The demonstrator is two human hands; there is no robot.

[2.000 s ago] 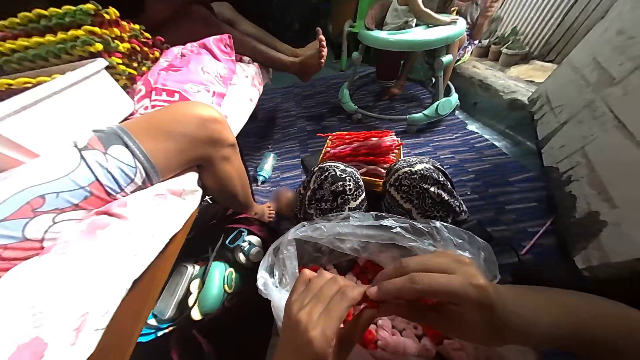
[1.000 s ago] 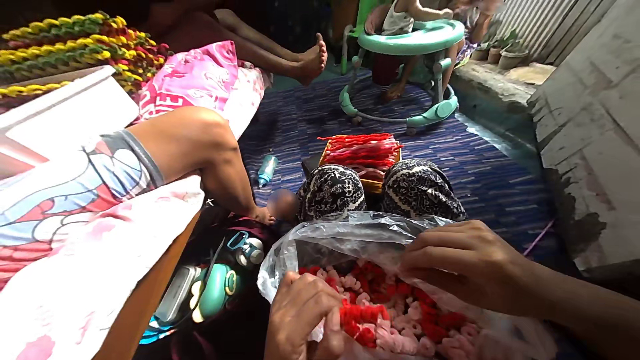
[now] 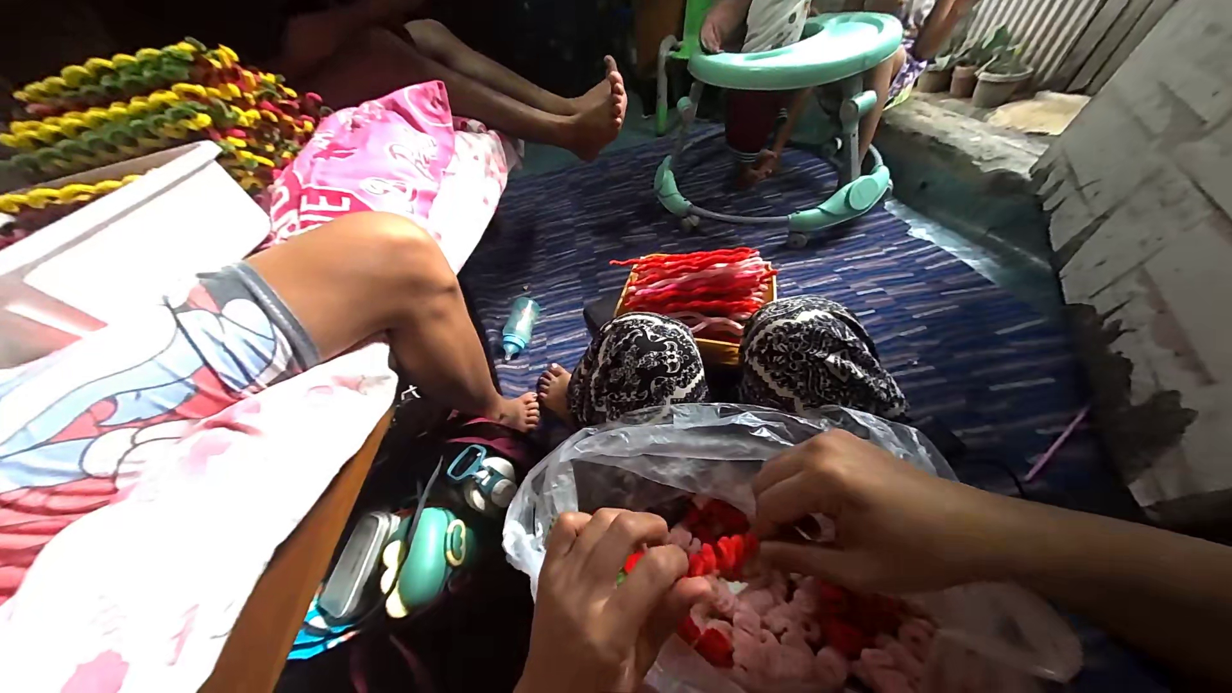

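Note:
A clear plastic bag (image 3: 712,423) lies open below the patterned knees, filled with pink and red fuzzy coils (image 3: 780,626). Over its left side, my left hand (image 3: 616,587) is closed around one end of a red fuzzy coil (image 3: 722,555); a bit of green shows at its fingers. My right hand (image 3: 828,510) pinches the other end of this coil with thumb and fingers, over the bag's right side. Beyond the knees, a yellow basket (image 3: 717,352) holds red and pink fuzzy twisted strands (image 3: 695,284).
At left, another person's bent leg (image 3: 385,279) rests beside a wooden edge (image 3: 298,568). A baby bottle (image 3: 521,325) lies on the blue mat (image 3: 962,337). A green baby walker (image 3: 799,58) with a child stands ahead. A wall (image 3: 1145,250) rises at right.
My right hand has moved left from above the bag's right part to the red coil. Two seconds ago both hands were close together; one second ago they were farther apart.

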